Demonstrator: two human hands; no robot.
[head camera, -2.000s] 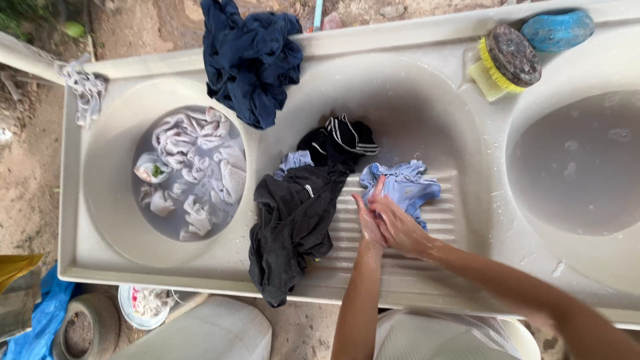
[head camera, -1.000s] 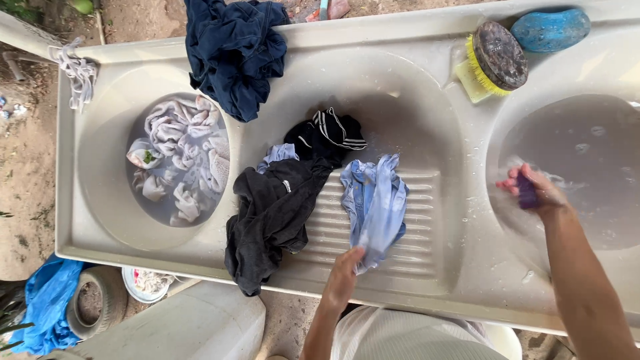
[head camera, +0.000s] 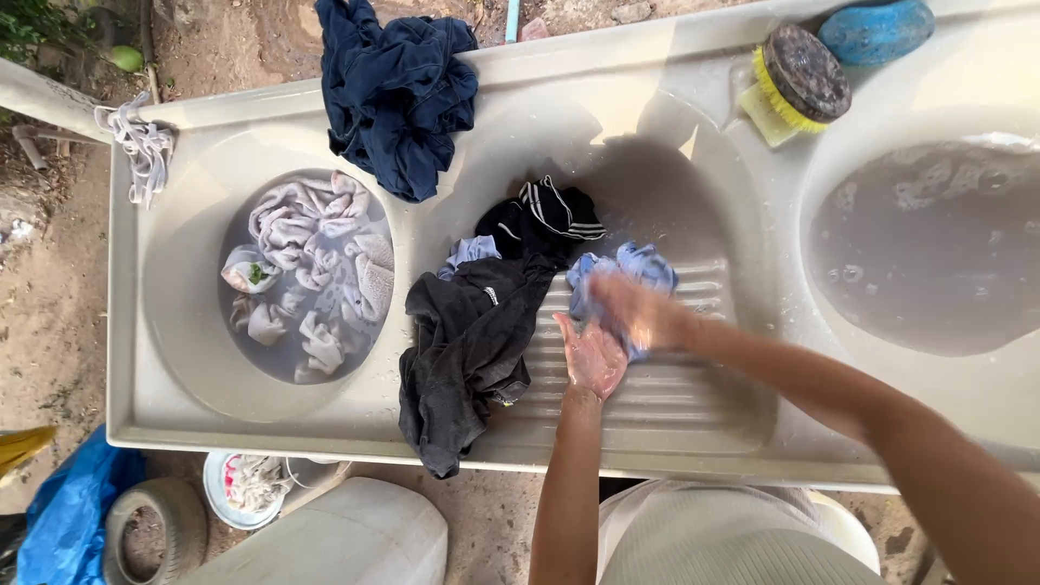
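Observation:
On the ribbed washboard of the middle basin lies a crumpled light blue cloth (head camera: 648, 266). My left hand (head camera: 597, 357) is palm up at the cloth's lower left edge, wet, its fingers apart. Blurred by motion, my right hand (head camera: 638, 313) lies over the cloth beside my left; whether its fingers grip the cloth, or something else under the palm, does not show. Just left of both hands are a dark grey garment (head camera: 467, 349) and a black cloth with white stripes (head camera: 552, 215), with a second light blue piece (head camera: 470, 253) behind.
White laundry (head camera: 301, 223) soaks in the left basin. Cloudy water (head camera: 926, 252) fills the right one. A navy garment (head camera: 402, 97) hangs over the back rim. At the back right sit a yellow-bristled scrub brush (head camera: 804, 77) and a blue oval object (head camera: 877, 32).
My right hand has come from the right basin's water back to the blue cloth, which was spread longer and is now bunched. My left hand has turned palm up beside it.

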